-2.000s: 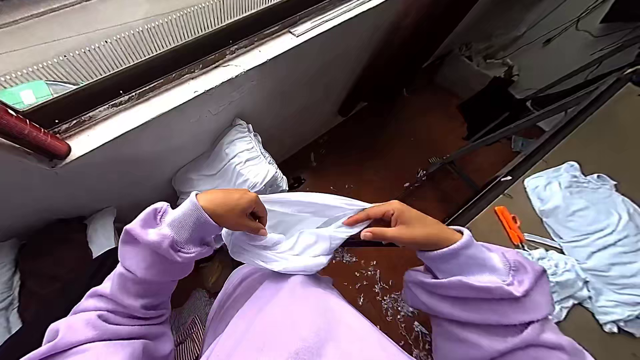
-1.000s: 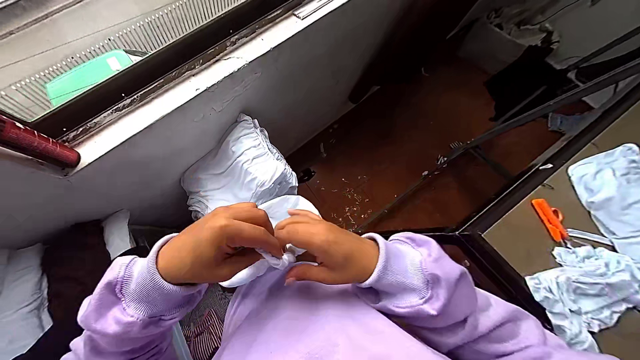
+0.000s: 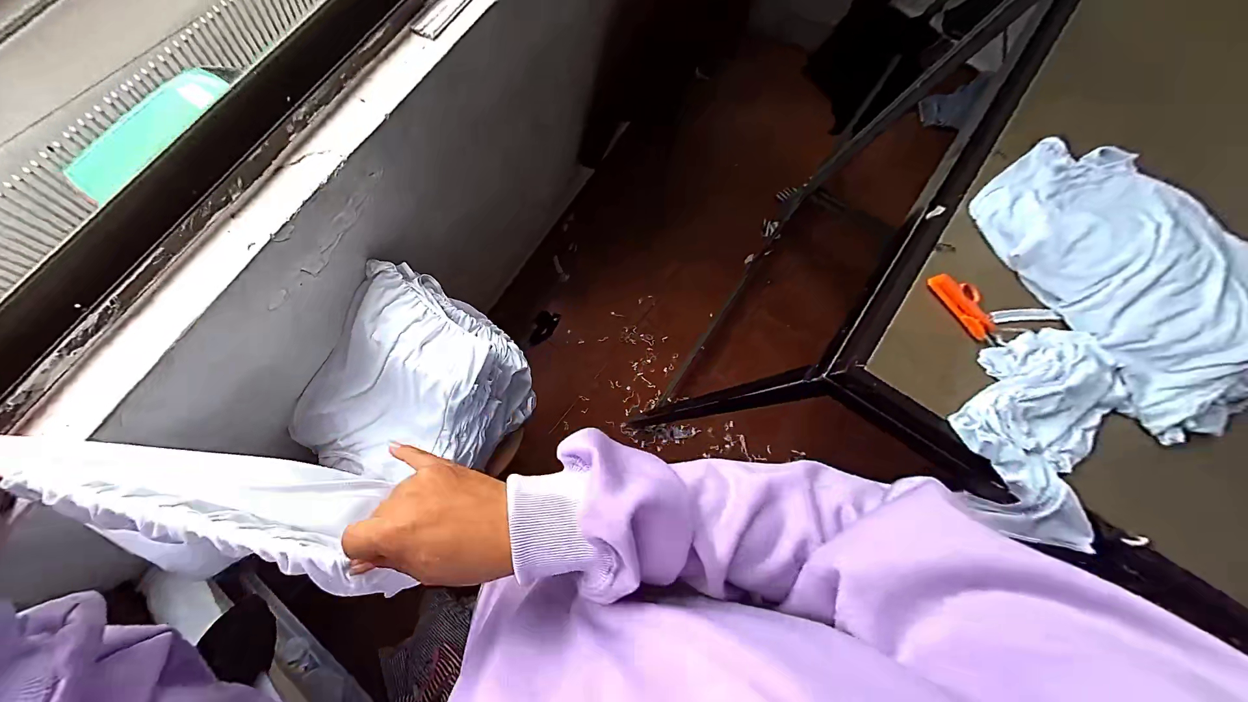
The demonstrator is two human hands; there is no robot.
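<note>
My right hand (image 3: 434, 517) pinches the gathered edge of a white cloth (image 3: 224, 492), which stretches to the left edge of the view. Only the lilac sleeve of my left arm shows at the lower left; the left hand is out of view. Behind the cloth, a stack of folded white cloths with gathered edges (image 3: 414, 366) leans by the grey wall. Pale blue cloths (image 3: 1131, 273) lie crumpled on the table at the right. Beside them are orange-handled scissors or snips (image 3: 963, 306), their blades partly hidden.
A window ledge (image 3: 263, 210) runs along the left, with a green object (image 3: 146, 132) beyond it. The dark-edged table (image 3: 916, 419) and a metal bar bound the right side. Thread scraps (image 3: 648, 366) litter the reddish floor. Dark and pale fabric lies at the lower left.
My hands, together at the cloth one second ago, have come apart. The cloth, bunched between them then, now spans leftward from my right hand. The left hand has moved left out of view.
</note>
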